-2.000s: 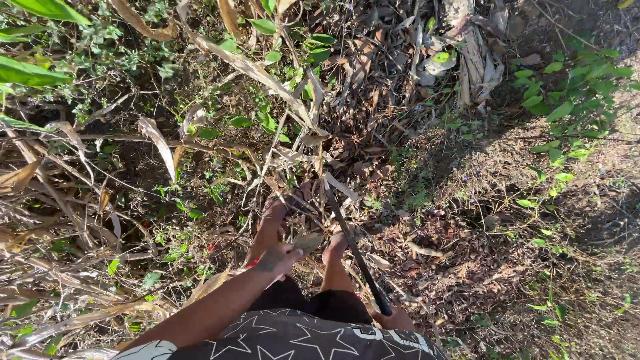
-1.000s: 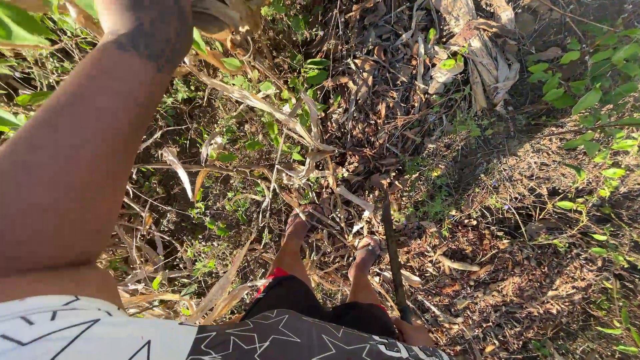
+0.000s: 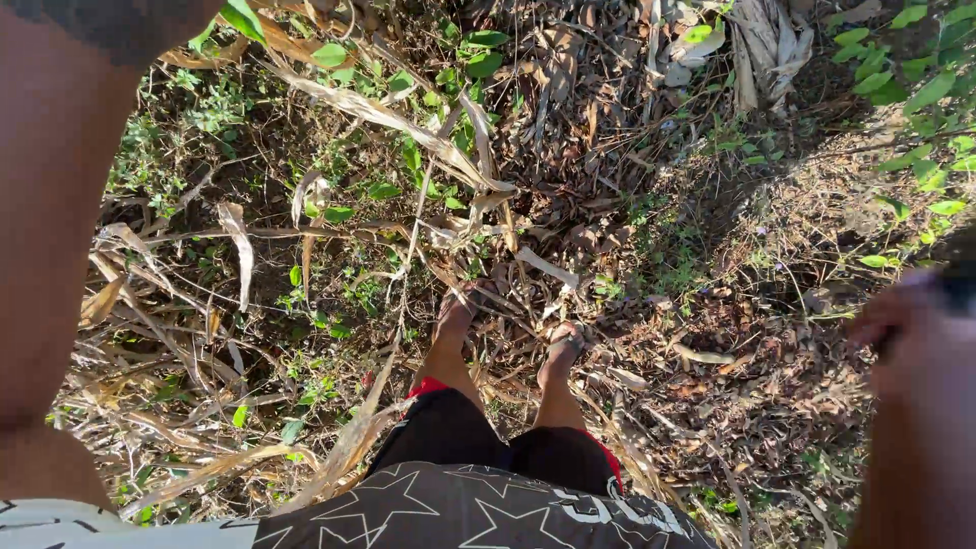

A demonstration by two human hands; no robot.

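My left forearm (image 3: 53, 191) rises along the left edge. The dark-marked wrist or back of my left hand (image 3: 145, 23) is cut off by the top edge, so its fingers and anything in them are hidden. Blurred at the right edge is my right hand (image 3: 892, 305), beside a dark object (image 3: 959, 286) that is partly out of frame. Whether the fingers close on that object is unclear. Between the arms, dry stalks and long dry leaves (image 3: 427, 141) lie over low green weeds (image 3: 213, 118).
My bare feet (image 3: 563, 347) stand among dry leaf litter (image 3: 785, 381). Dry stalks (image 3: 152, 343) tangle at the left. A pale bundle of dry husks or leaves (image 3: 770, 57) lies at the upper right, near a leafy green plant (image 3: 930, 84).
My left hand, low over my legs two seconds ago, has risen to the top left. My right hand has moved out to the right; the long dark tool beside my legs earlier no longer shows there.
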